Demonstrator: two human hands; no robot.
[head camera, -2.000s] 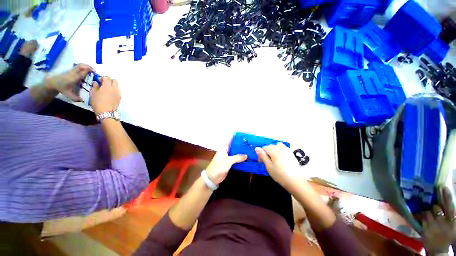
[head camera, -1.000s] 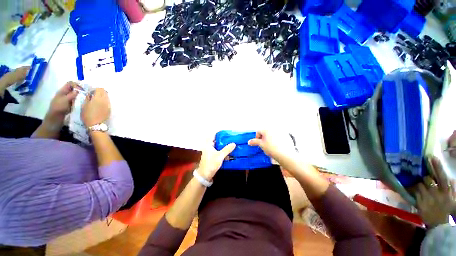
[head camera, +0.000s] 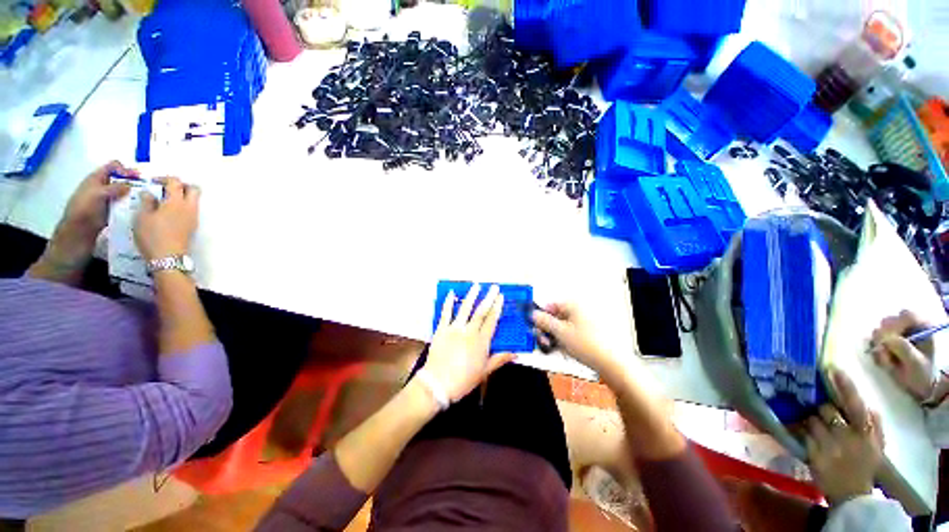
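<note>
A blue tray (head camera: 515, 327) lies at the table's front edge before me. My left hand (head camera: 465, 338) lies flat on its left part with fingers spread, the thumb along its lower edge. My right hand (head camera: 567, 330) holds a small black cable (head camera: 542, 327) at the tray's right edge. The fingers cover part of the cable, and its ends are hard to make out. A large heap of black cables (head camera: 401, 99) with white-marked ends lies farther back. Loose blue trays (head camera: 676, 218) lie at the right.
A smartphone (head camera: 653, 312) lies left of a round basket (head camera: 718, 343) holding blue and white cartons. A person at right writes in a notebook (head camera: 885, 301). A person at left handles a white-faced piece (head camera: 127, 234); stacked blue pieces (head camera: 198, 62) stand behind. Blue tray blocks (head camera: 760, 91) lie at the back.
The tray now lies flatter under my left hand, which has spread over it. My right hand has moved off the tray's top to its right edge with a black cable. The view has shifted.
</note>
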